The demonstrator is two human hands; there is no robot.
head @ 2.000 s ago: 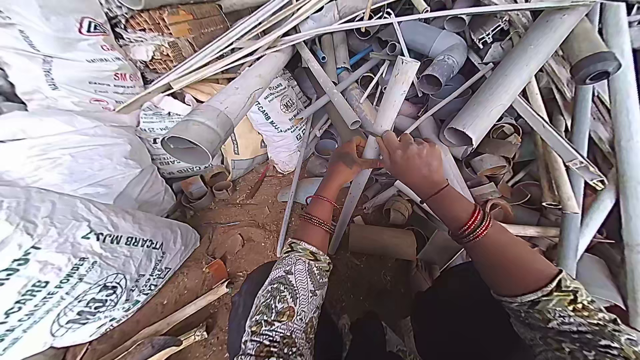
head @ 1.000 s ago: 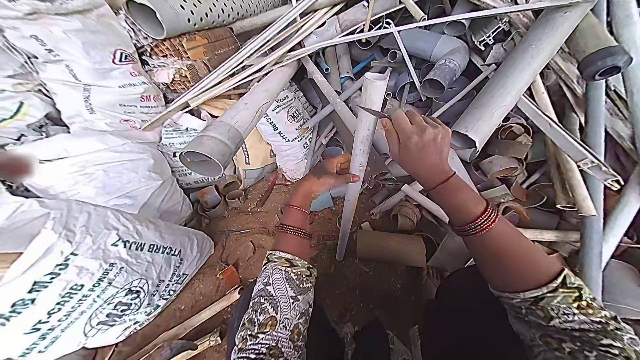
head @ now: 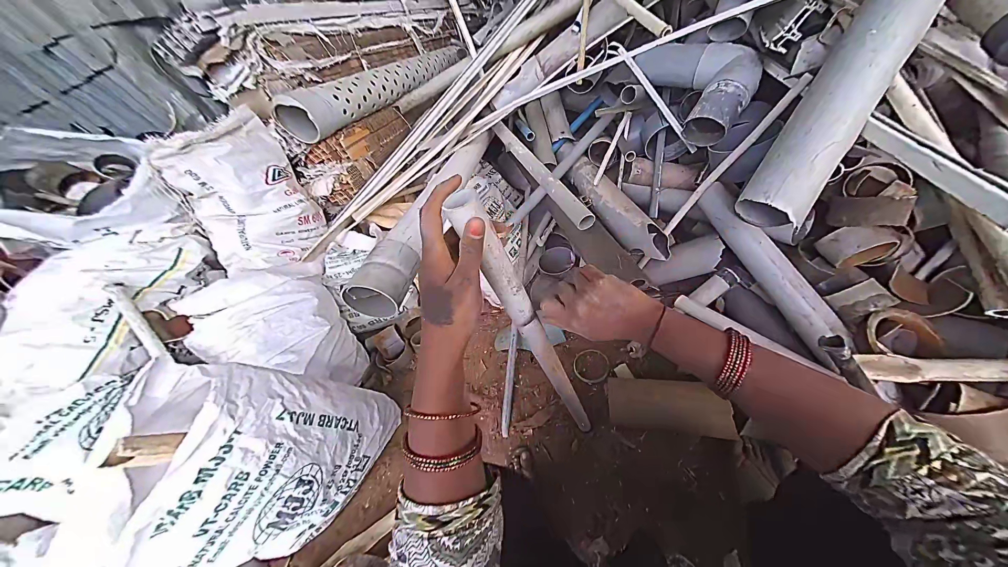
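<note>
A grey plastic pipe (head: 504, 276) slants down in front of me, its open end up beside my left hand and its narrow, pointed end low over the ground. My left hand (head: 453, 279) is upright with fingers extended and apart; its thumb overlaps the pipe's upper end. My right hand (head: 598, 303) is closed to the right of the pipe's middle, around a dark blade-like tool (head: 543, 288), mostly hidden by the fingers and blurred.
Printed white sacks (head: 268, 465) lie at left. A perforated pipe (head: 370, 90) and long thin strips (head: 441, 130) are at upper left. A large grey pipe (head: 846, 110) and many cut pipe pieces are heaped at right. A brown pipe piece (head: 673, 407) lies below my right hand.
The pipe's lean has changed, its upper end now tipping left. My left hand has opened from around it. My right hand has moved from the upper end down beside the middle.
</note>
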